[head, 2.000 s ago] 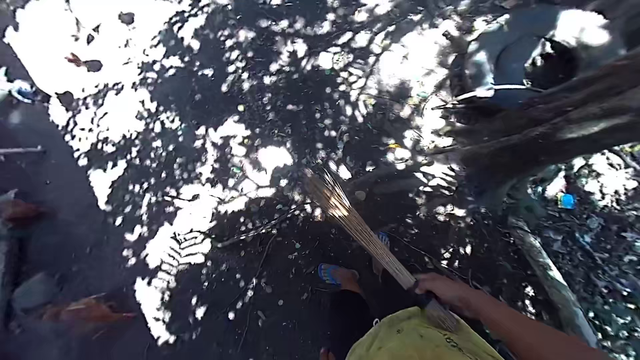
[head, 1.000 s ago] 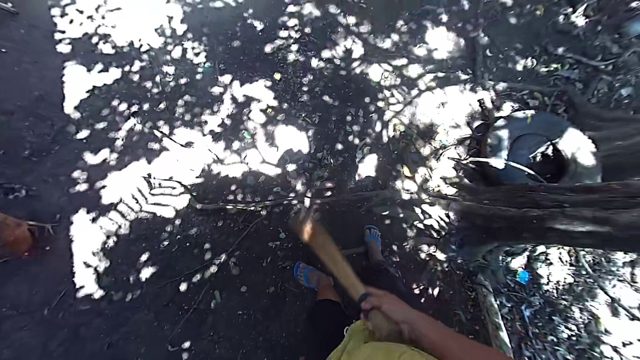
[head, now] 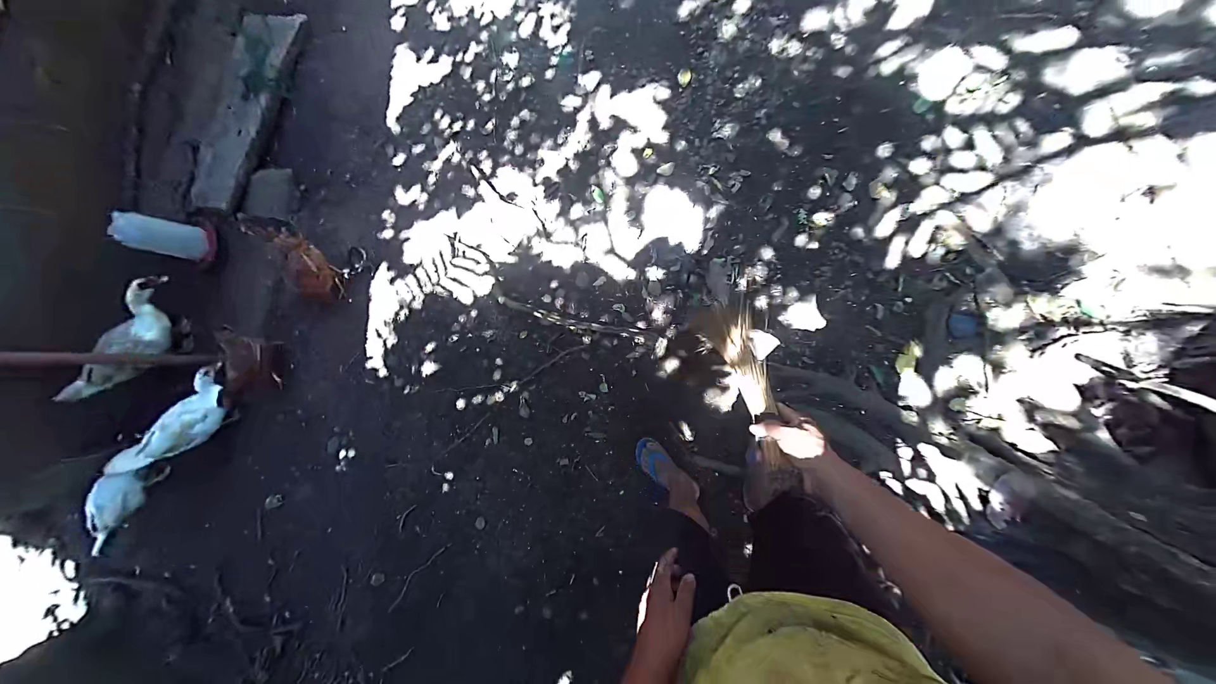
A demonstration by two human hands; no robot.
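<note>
My right hand grips a stick broom of thin bristles near its bound end. The broom's spread tips, blurred, point away from me over dark soil with scattered leaves and bright sun patches. My left hand hangs beside my thigh at the bottom of the view, its fingers loosely bent and apart, and nothing shows in it. A foot in a blue flip-flop stands just left of the broom; the other foot is partly hidden behind the broom and my right hand.
Several white ducks are at the left beside a reddish pole. Beyond them lie a whitish cylindrical container, a brown husk-like piece and a long concrete slab. Roots or branches cross the ground at the right.
The view has shifted left, so the ducks and slab now show and the tire at the right is out of view. My left hand has come into view. The broom remains in my right hand.
</note>
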